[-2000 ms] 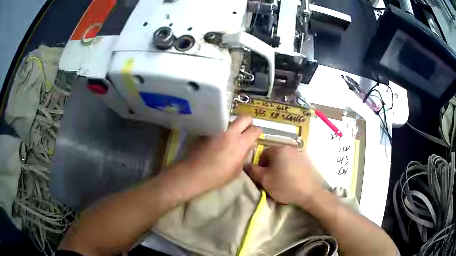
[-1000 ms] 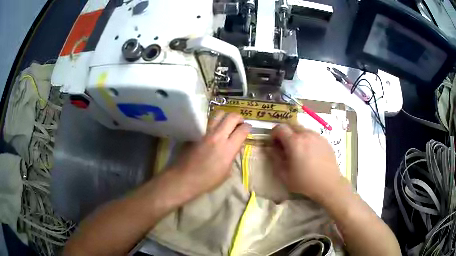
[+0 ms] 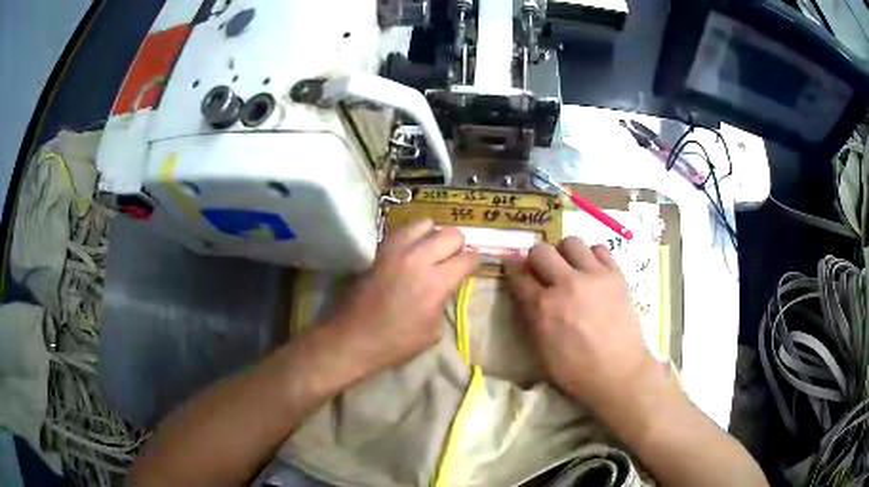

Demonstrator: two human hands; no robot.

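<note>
A beige-khaki garment (image 3: 381,409) lies under both forearms, its top edge at the clamp frame. A yellow seam tape (image 3: 464,328) runs down it. The yellow-brown clamp frame (image 3: 476,211) has black handwriting and an open slot showing white and a reddish strip. My left hand (image 3: 405,295) lies at the slot's left part, fingertips on the cloth edge. My right hand (image 3: 576,309) presses with bent fingers at the slot's right end. The cloth under the fingertips is hidden, so I cannot tell whether either hand grips it.
The white sewing machine head (image 3: 257,190) stands at the left. A pink-red stick (image 3: 600,216) and thread snips (image 3: 667,155) with a black cord lie at the right. A dark control panel (image 3: 762,76) is upper right. Beige strands (image 3: 824,352) hang at both sides.
My right hand has spread from a pinch near the yellow tape to the slot's right end. The cloth edge now lies along the slot, where a reddish strip shows. The view has shifted right.
</note>
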